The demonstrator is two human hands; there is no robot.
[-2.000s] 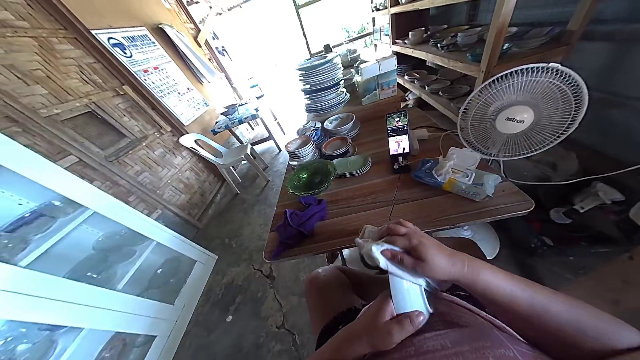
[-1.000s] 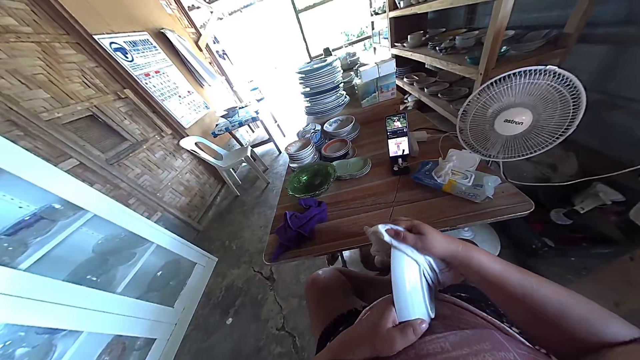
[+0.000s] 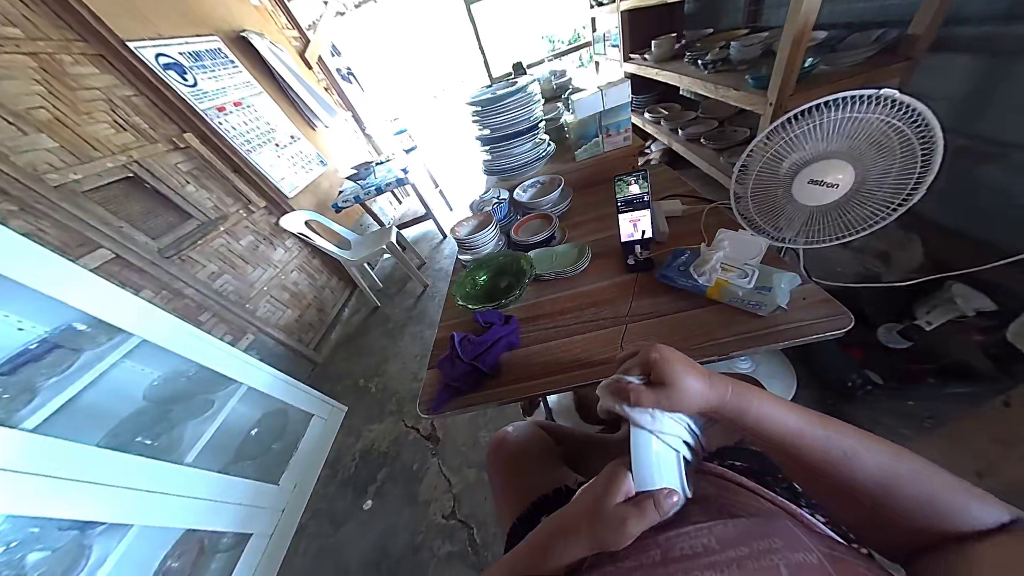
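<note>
My left hand (image 3: pixel 620 508) grips the lower end of a white dish (image 3: pixel 658 456), seen edge-on above my lap; its exact kind I cannot tell. A pale cloth (image 3: pixel 668 424) is wrapped over its upper part, and my right hand (image 3: pixel 660 384) is closed on that cloth. Beyond my hands, on the wooden table (image 3: pixel 568 344), a purple cloth (image 3: pixel 480 352) lies crumpled at the left corner. Behind it are a green glass bowl (image 3: pixel 494 280) and green leaf-shaped dishes (image 3: pixel 560 260). Stacked bowls (image 3: pixel 476 232) and a tall pile of plates (image 3: pixel 512 128) stand farther back.
A phone (image 3: pixel 634 208) stands upright on the table, with a wet-wipes pack (image 3: pixel 724 280) to its right. A white fan (image 3: pixel 836 172) is beyond the right edge. Shelves of dishes (image 3: pixel 704 88) stand behind, a glass-fronted cabinet (image 3: pixel 312 448) at left, a white plastic chair (image 3: pixel 352 244) past the table.
My right hand and the cloth have shifted over the upper part of the dish, which shows at a different angle. My left hand keeps its hold on the lower end.
</note>
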